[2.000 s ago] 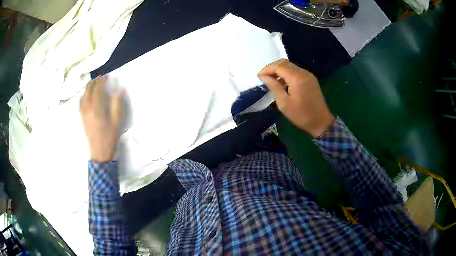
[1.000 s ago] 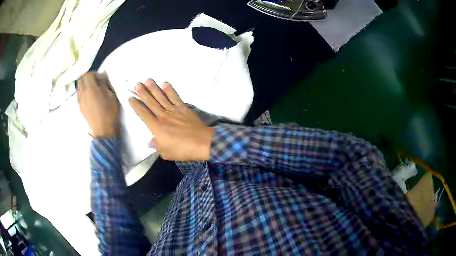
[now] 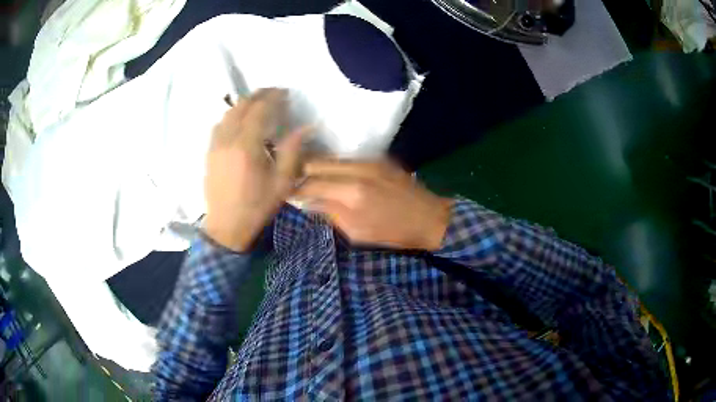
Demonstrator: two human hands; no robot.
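Observation:
The white garment [image 3: 184, 118] lies over the dark table cover [image 3: 463, 94], with a round opening near its right end that shows dark inside. My left hand [image 3: 250, 169] is on the garment near its front edge, blurred, with its fingers bent. My right hand [image 3: 373, 200] is just right of it, also blurred, its fingertips close to my left hand at the garment's edge. The blur hides whether either hand pinches the cloth.
The steam iron [image 3: 502, 20], cut off by the top edge, stands by a pale cloth [image 3: 577, 51]. Cream-white garments [image 3: 98, 59] are heaped at the far left. Green floor [image 3: 534, 165] and a yellow frame [image 3: 667, 353] show at the right.
My left hand has moved right along the garment. My right hand has moved right and toward me, beside it. The garment has shifted, and its round opening now shows larger.

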